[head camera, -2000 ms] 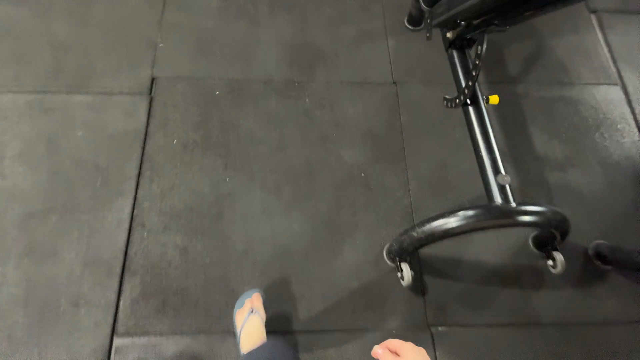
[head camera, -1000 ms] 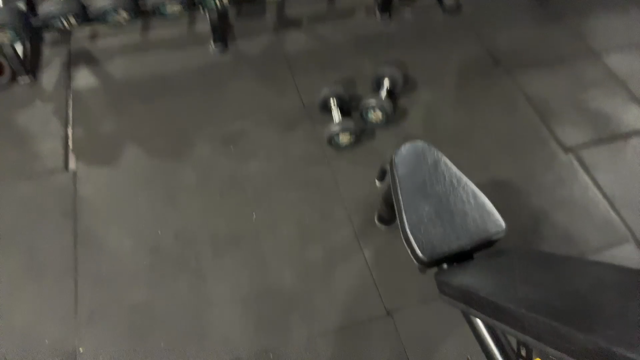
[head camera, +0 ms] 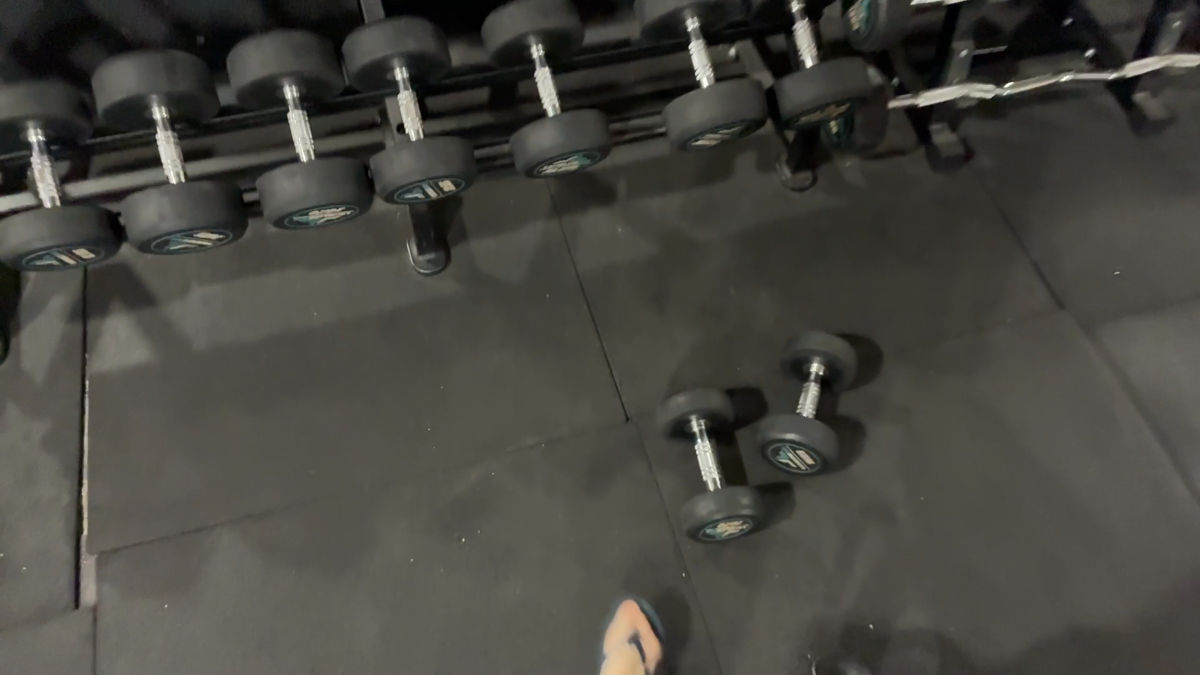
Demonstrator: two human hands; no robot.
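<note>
Neither my left hand nor my right hand shows in the head view. Two dumbbells with black rubber heads and chrome handles lie side by side on the dark rubber floor, right of the middle: a nearer dumbbell (head camera: 708, 457) and another dumbbell (head camera: 809, 394) just to its right and a bit farther off. My foot in a flip-flop (head camera: 633, 637) is at the bottom edge, below the nearer dumbbell. Across the top, several more dumbbells rest in a row, among them a rack dumbbell (head camera: 298, 122) and another rack dumbbell (head camera: 546, 80).
The black metal dumbbell rack (head camera: 619, 58) spans the top, and its foot (head camera: 429, 253) stands on the floor. A chrome curl bar (head camera: 1050, 82) lies on a stand at the upper right. Seams run between the rubber floor tiles (head camera: 328, 394). A dark rounded thing is partly cut off at the bottom right.
The view has moved a lot, toward the rack. The black padded bench seen a second ago is mostly or wholly out of view. The two floor dumbbells now appear nearer.
</note>
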